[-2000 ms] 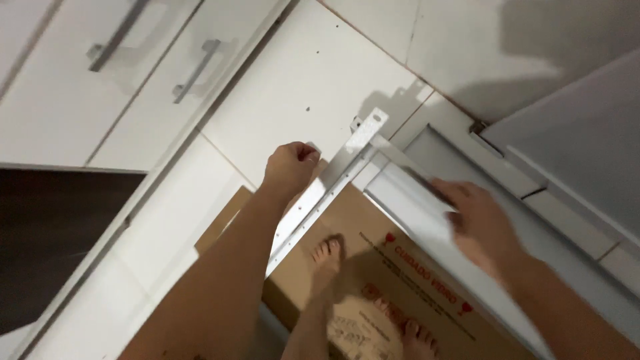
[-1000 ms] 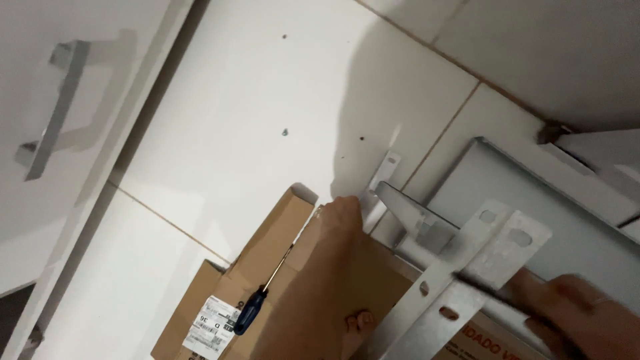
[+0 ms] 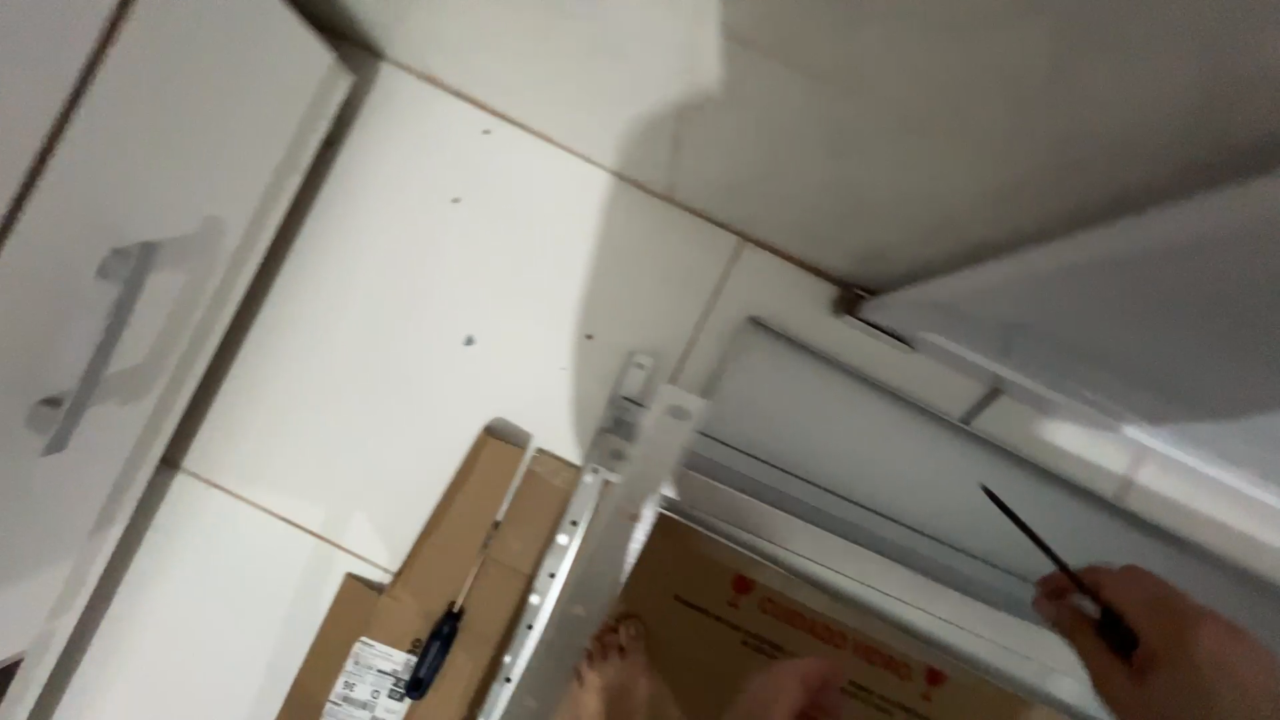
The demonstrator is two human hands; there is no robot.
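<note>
My right hand (image 3: 1150,630) is closed around a thin dark-shafted tool (image 3: 1040,545), probably a screwdriver, its tip pointing up and left over a grey metal panel (image 3: 860,420). My left hand does not show. Left of the panel a perforated metal rail (image 3: 550,590) and a flat metal bar (image 3: 640,480) run side by side, their upper ends close together; blur hides how they join. A blue-handled screwdriver (image 3: 435,655) lies on cardboard (image 3: 450,560) beside the rail.
Bare toes (image 3: 620,640) and a blurred skin-coloured shape, probably the other foot, are over printed cardboard (image 3: 730,620). A white cabinet front with a metal handle (image 3: 110,340) stands at the left. Several small dark bits dot the tiled floor (image 3: 400,280). A pale panel (image 3: 1120,300) is at the right.
My left hand, on the metal piece a second ago, has left the view. The right hand, earlier at the metal parts, is now farther right with a thin tool in it.
</note>
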